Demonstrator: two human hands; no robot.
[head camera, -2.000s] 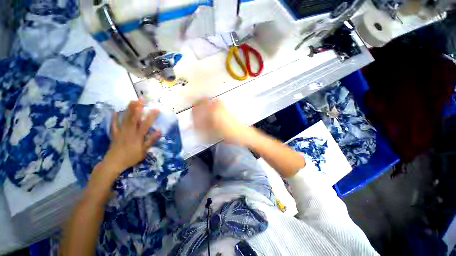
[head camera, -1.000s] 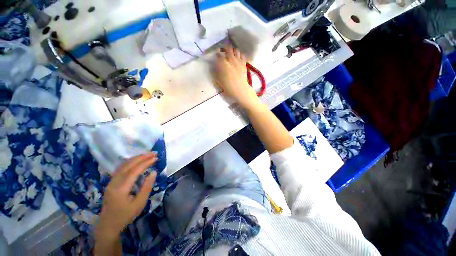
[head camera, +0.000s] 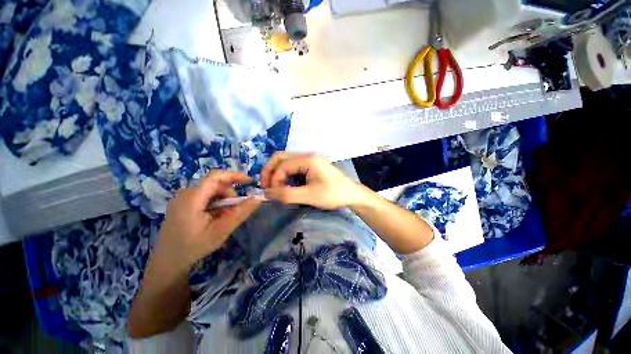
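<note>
My left hand (head camera: 200, 218) and my right hand (head camera: 308, 181) meet over my lap. Both pinch a thin, pale narrow strip (head camera: 235, 200), one at each side; I cannot tell what it is. Blue floral fabric (head camera: 149, 155) lies over the table's front edge just behind my hands, with its paler wrong side (head camera: 225, 100) turned up near the needle area. Scissors (head camera: 434, 77) with one yellow and one red handle lie on the machine bed, out of my hands.
The presser foot area (head camera: 280, 34) is at the top. A ruler strip (head camera: 456, 110) runs along the front edge. A white board (head camera: 470, 207) with small floral pieces lies across the right blue bin (head camera: 536, 235). Another filled bin (head camera: 41, 290) is at lower left. A thread reel (head camera: 593, 59) stands right.
My right hand has left the scissors area and come back to my lap. My left hand has lifted off the fabric to meet it, and both now hold a pale strip. The view has shifted.
</note>
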